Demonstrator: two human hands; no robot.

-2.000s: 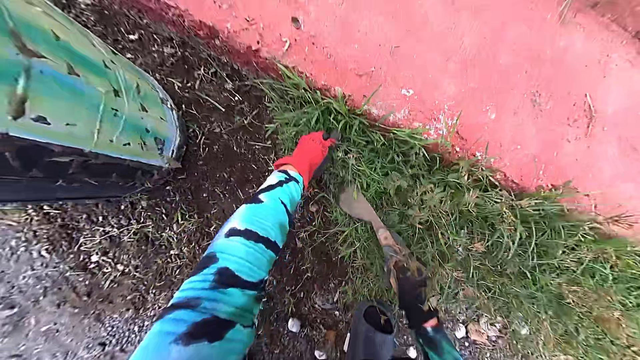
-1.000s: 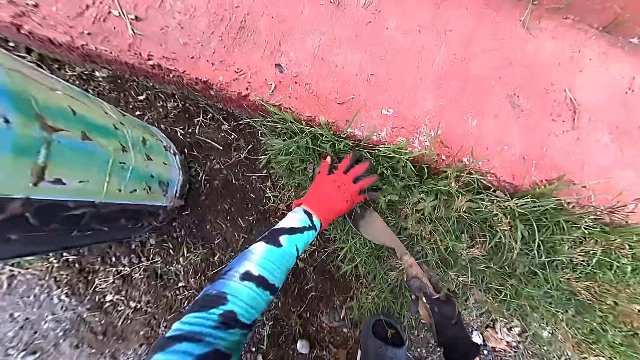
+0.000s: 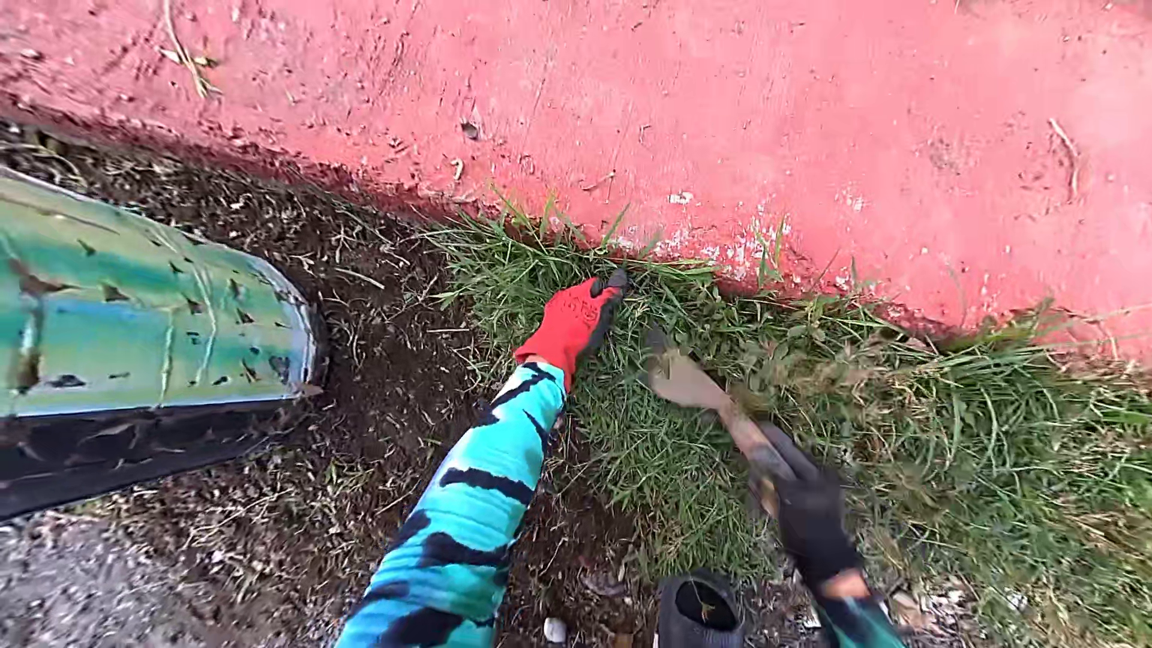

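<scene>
My left hand (image 3: 576,321), in a red glove with dark fingertips, reaches into the green grass (image 3: 684,315) close to the foot of the pink wall; its fingers are bent down among the blades, and whether they grip any is hidden. To its right, my right hand (image 3: 804,504) in a dark glove is closed around the handle of a flat-bladed hand trowel (image 3: 686,382). The trowel's blade points up and left over the grass, near the left hand but apart from it, and its tip is blurred.
A painted pink concrete surface (image 3: 720,117) spans the top. On the left, a green and blue container (image 3: 153,315) with a dark rim lies on dark soil (image 3: 387,378). A grey shoe (image 3: 700,612) shows at the bottom, beside a small white stone (image 3: 555,629).
My left hand, spread open above the grass a second ago, has its fingers bent down into the grass near the wall. The trowel remains in my right hand.
</scene>
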